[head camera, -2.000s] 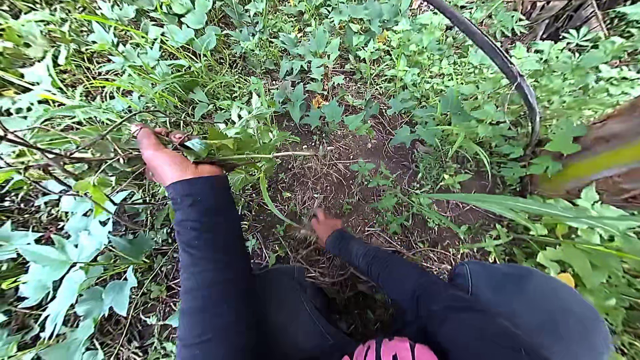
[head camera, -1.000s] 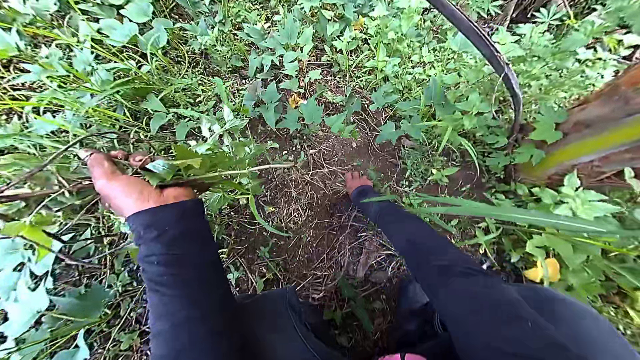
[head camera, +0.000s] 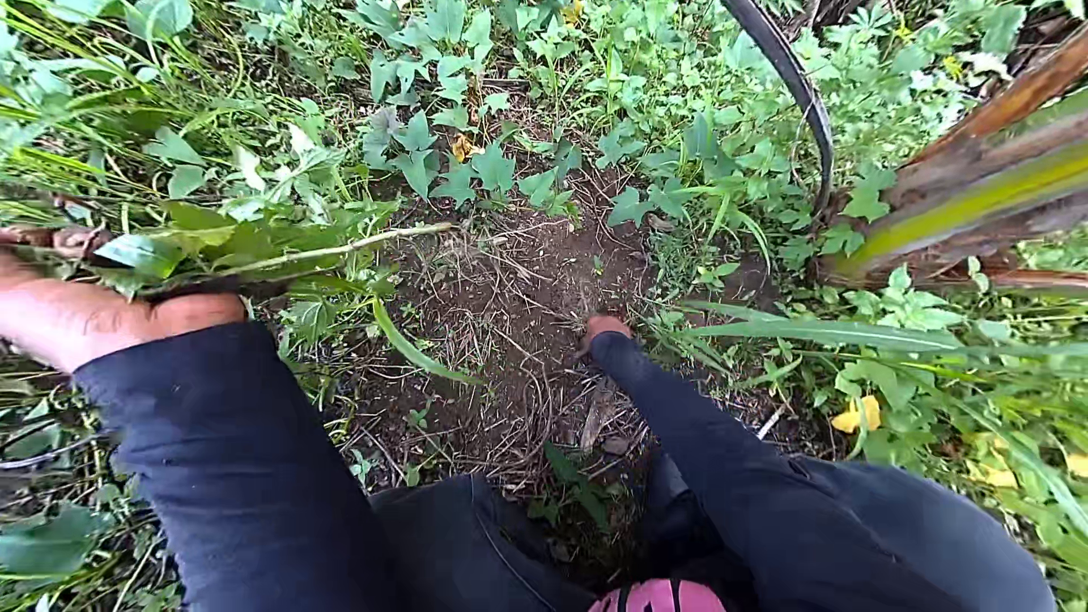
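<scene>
My left hand (head camera: 110, 306), at the left edge, is closed round a bundle of cut leafy stems (head camera: 255, 255); one pale stem end points right over the soil. Lower and to the right, at the middle, my right hand (head camera: 602, 330) is down at the bare soil (head camera: 493, 340) among dry stalks and weeds. Its fingers are mostly hidden behind the wrist and sleeve, so whether it holds anything does not show. Lobed green vine leaves (head camera: 497, 168) grow just beyond the soil patch.
A thick plant trunk with brown and yellow-green sheaths (head camera: 960, 204) leans in at the right. A dark curved stalk (head camera: 795, 81) arches beside it. A long grass blade (head camera: 858, 334) reaches across near my right arm. Yellow leaves (head camera: 857, 414) lie at right, by my knee.
My right hand has moved right over the soil, away from the stem bundle. My left hand still grips the stems and now sits nearer the left edge.
</scene>
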